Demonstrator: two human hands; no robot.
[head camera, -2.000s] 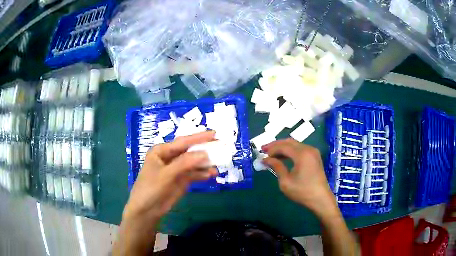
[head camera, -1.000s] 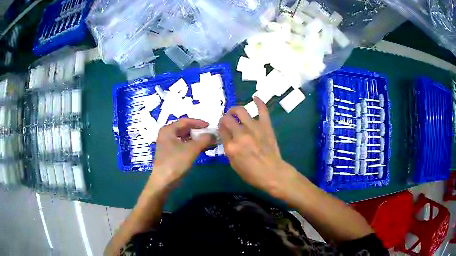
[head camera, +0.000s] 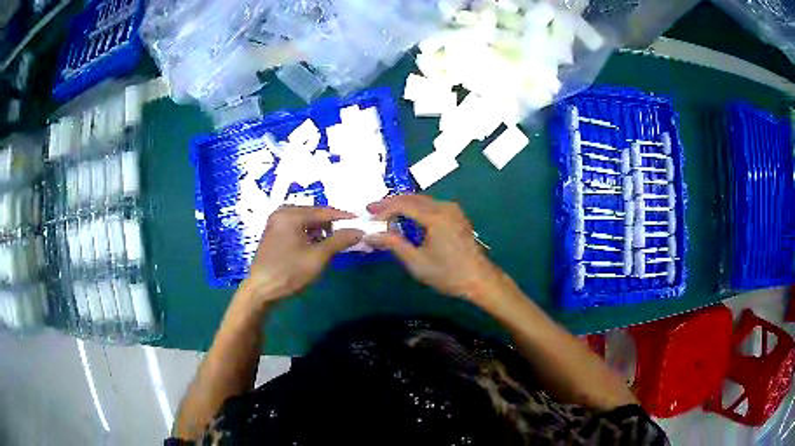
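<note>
A small white unit (head camera: 361, 226) lies level between my two hands, over the front edge of the central blue tray (head camera: 209, 253). My left hand (head camera: 295, 248) grips its left end between thumb and fingers. My right hand (head camera: 440, 244) grips its right end the same way. Bright white flat pieces (head camera: 353, 157) are heaped in the central tray, with thin sticks at its left side. The glare hides the unit's fine details. The fingertips cover both of its ends.
Cream-white blocks (head camera: 497, 65) are piled behind and right. A blue tray (head camera: 567, 292) of headed sticks stands right, stacked blue trays (head camera: 760, 200) farther right. Clear blister trays (head camera: 96, 196) with white units stand left. Crumpled clear plastic bags (head camera: 279, 43) lie behind. Red stools (head camera: 689, 361) are below right.
My hands were apart two seconds ago and have come together on the white unit. My right hand has since turned, its fingers now pointing left. The whole view has shifted.
</note>
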